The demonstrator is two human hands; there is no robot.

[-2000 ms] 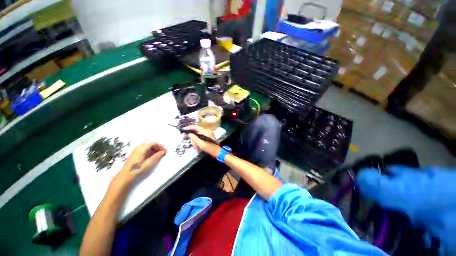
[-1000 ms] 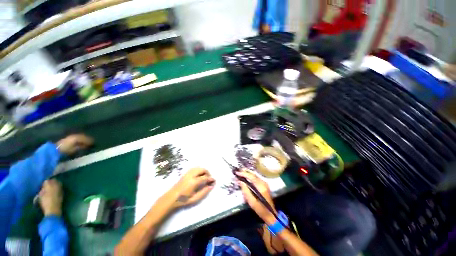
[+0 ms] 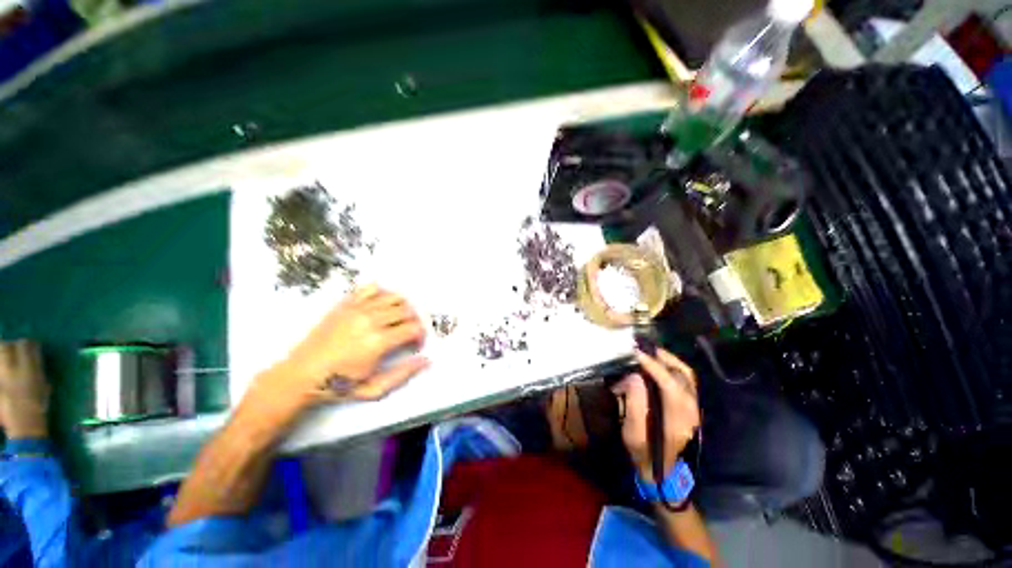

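Observation:
My left hand rests on the white sheet, fingers bent, just below a loose pile of dark green bits. Its fingertips are blurred, and I cannot tell whether it holds anything. My right hand, with a blue wristband, grips the black soldering iron at the sheet's right front edge, below the round tan container. The container holds a whitish heap. The iron's tip is not clear. Dark purple bits lie left of the container, and a small cluster lies beside my left hand.
A solder spool stands left on the green mat. A black fan box, clear bottle and yellow sponge are at the right, with black trays beyond. Another person's hand is at the left edge.
The view has turned and come closer over the bench. My right hand has drawn back with the iron from the purple bits to below the container. My left hand is nearer the green pile.

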